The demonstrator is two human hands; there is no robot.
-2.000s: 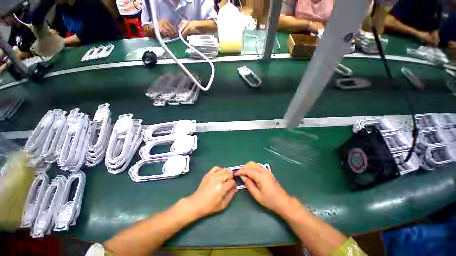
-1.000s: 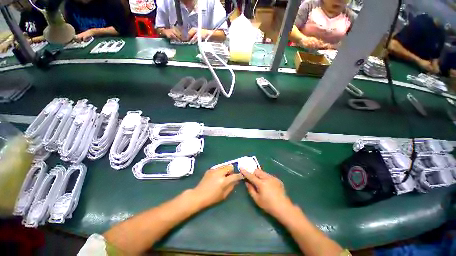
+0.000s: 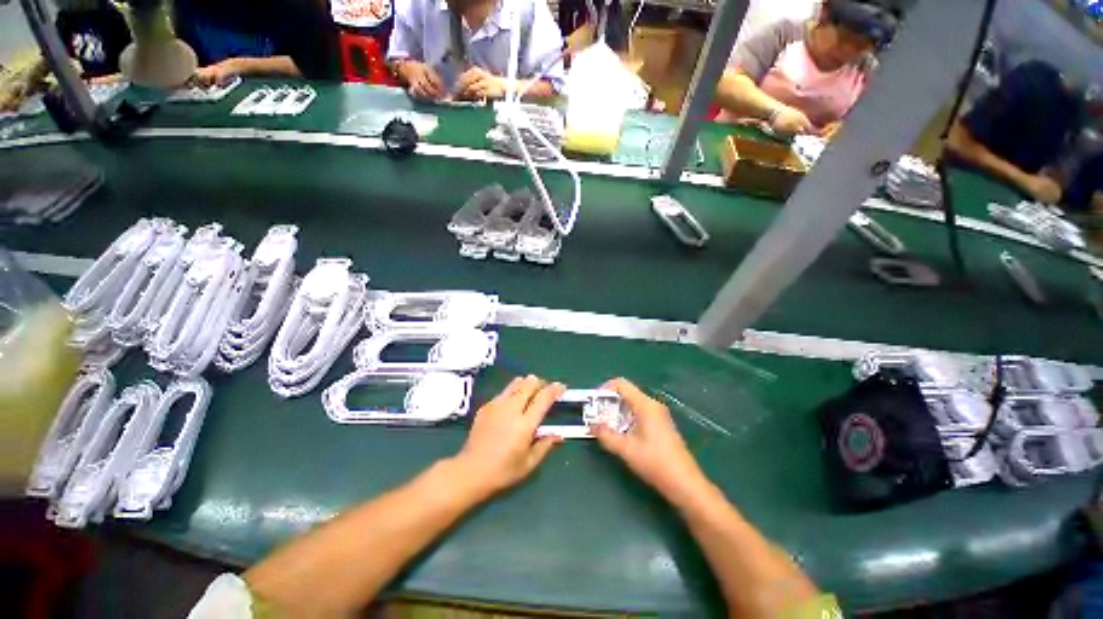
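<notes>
A white plastic housing (image 3: 584, 415) with a long oval opening lies level between my hands at the centre of the green bench. My left hand (image 3: 510, 433) grips its left end with thumb and fingers. My right hand (image 3: 645, 433) grips its right end, where the disc part shows. The fingers cover both ends. Fine silvery or clear slivers (image 3: 714, 393) lie loose on the bench to the right of my right hand.
Stacked white housings (image 3: 317, 327) stand at left, with three loose rows (image 3: 399, 397) nearer me. A black fan (image 3: 881, 440) sits at right before more housings (image 3: 1050, 452). A grey slanting post (image 3: 804, 230) rises beyond the slivers. Workers sit across the belt (image 3: 363, 218).
The housing has turned level, and my fingers have moved from its middle to its two ends. The view has shifted slightly. Grey parts on the belt have moved right.
</notes>
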